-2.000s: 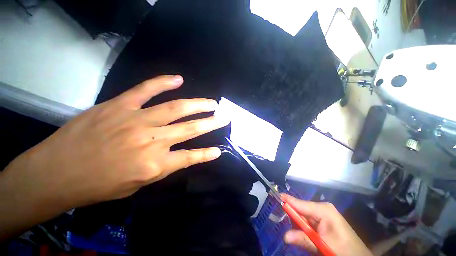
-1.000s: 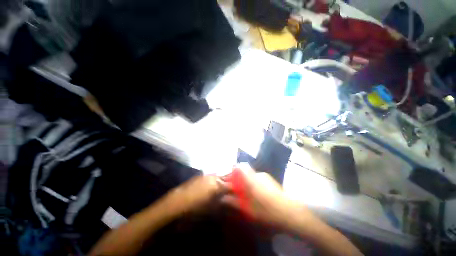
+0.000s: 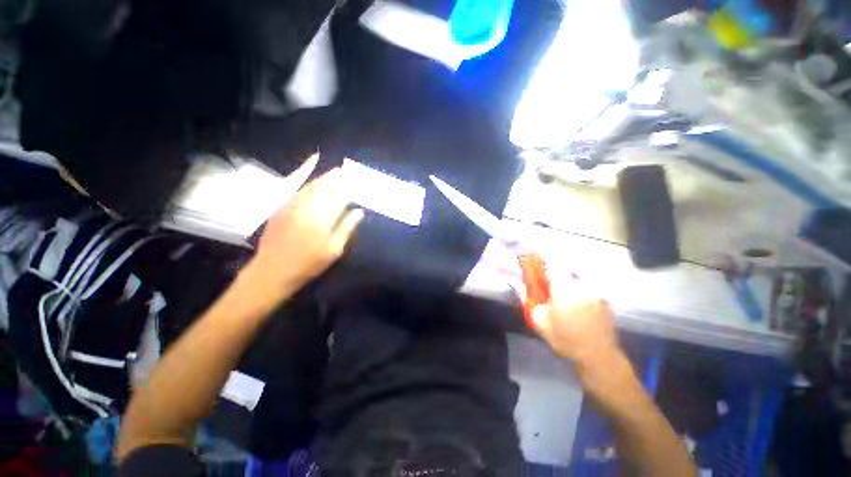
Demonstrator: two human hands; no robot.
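Observation:
A black garment panel [image 3: 429, 121] lies over the tabletop and its near edge in front of me. A white rectangular patch [image 3: 387, 193] sits on it. My left hand [image 3: 303, 228] is at the patch's left end, its fingertips touching there; one finger points up and away. Whether it pinches the cloth is blurred. My right hand [image 3: 574, 317] holds the scissors by their orange-red handles [image 3: 535, 281]. The silver blades [image 3: 467, 205] point up and left, their tip just right of the patch; they look closed.
A dark phone-like rectangle [image 3: 648, 216] lies on the white table [image 3: 690, 293] at right. Dark cloth [image 3: 121, 102] is piled at left, with striped black-and-white pieces [image 3: 84, 289] below. A bright blue item [image 3: 481, 23] is at the top. Blue baskets [image 3: 746, 401] are at lower right.
The hands, together and blurred one second ago, are now apart, one on each side of a white patch. A black panel with this patch now lies before me. The view has shifted.

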